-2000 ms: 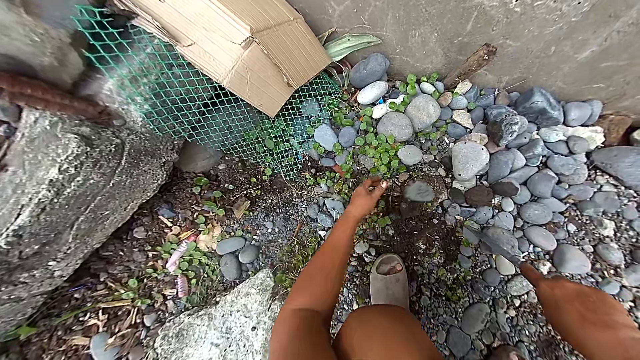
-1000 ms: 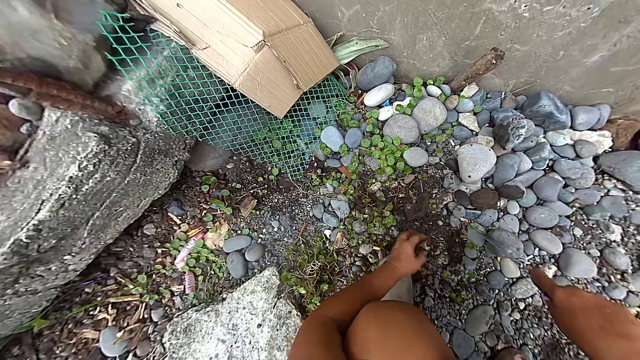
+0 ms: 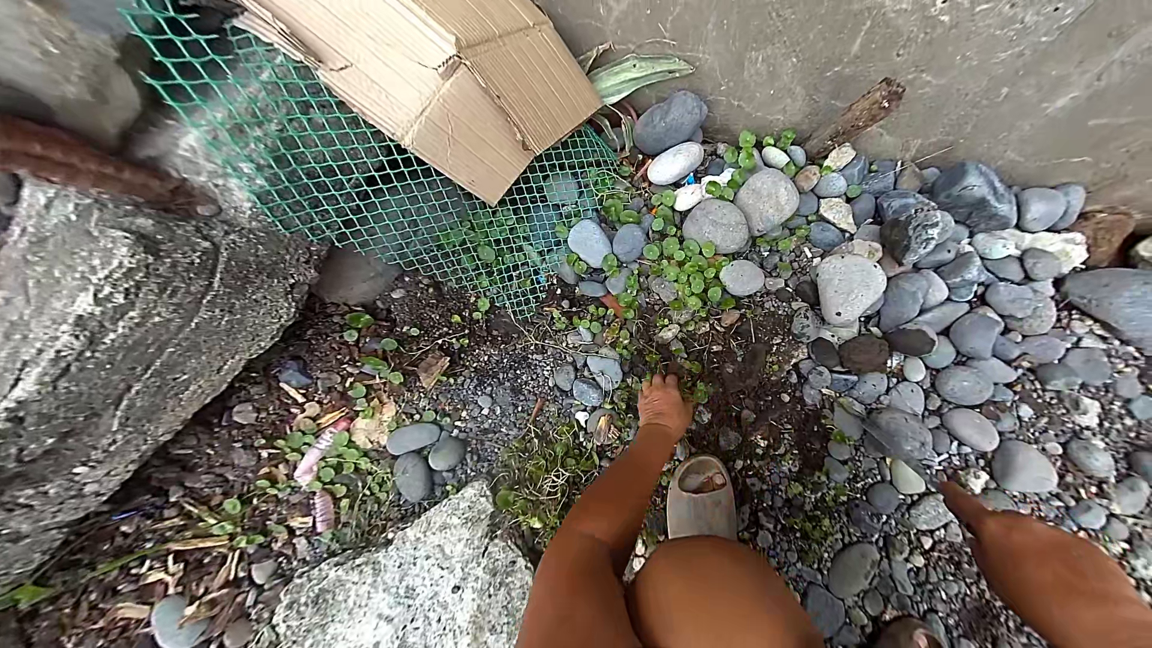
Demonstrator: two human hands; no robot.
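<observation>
My left hand (image 3: 664, 407) reaches down to the soil, its fingertips among small round-leaved green plants (image 3: 688, 274); whether it grips a stem cannot be told. My right hand (image 3: 990, 526), at the lower right, is closed on a bladed hand tool. The tool's flat grey metal blade (image 3: 891, 436) points up and left over the stones and looks blurred; its handle is mostly hidden by the hand. Dark bare soil (image 3: 756, 382) lies between my two hands. A tangle of uprooted-looking weeds (image 3: 549, 472) rests left of my left forearm.
Green plastic mesh (image 3: 360, 180) lies under flattened cardboard (image 3: 450, 72) at the upper left. Large rocks (image 3: 108, 342) (image 3: 423, 576) flank the left side. Rounded stones (image 3: 850, 288) cover the right, below a concrete wall (image 3: 990, 81). My sandalled foot (image 3: 702, 508) is near the soil.
My left hand moves from the plants down towards my foot, then back up and left to the plants beside the soil. My right hand stays at the lower right with the tool.
</observation>
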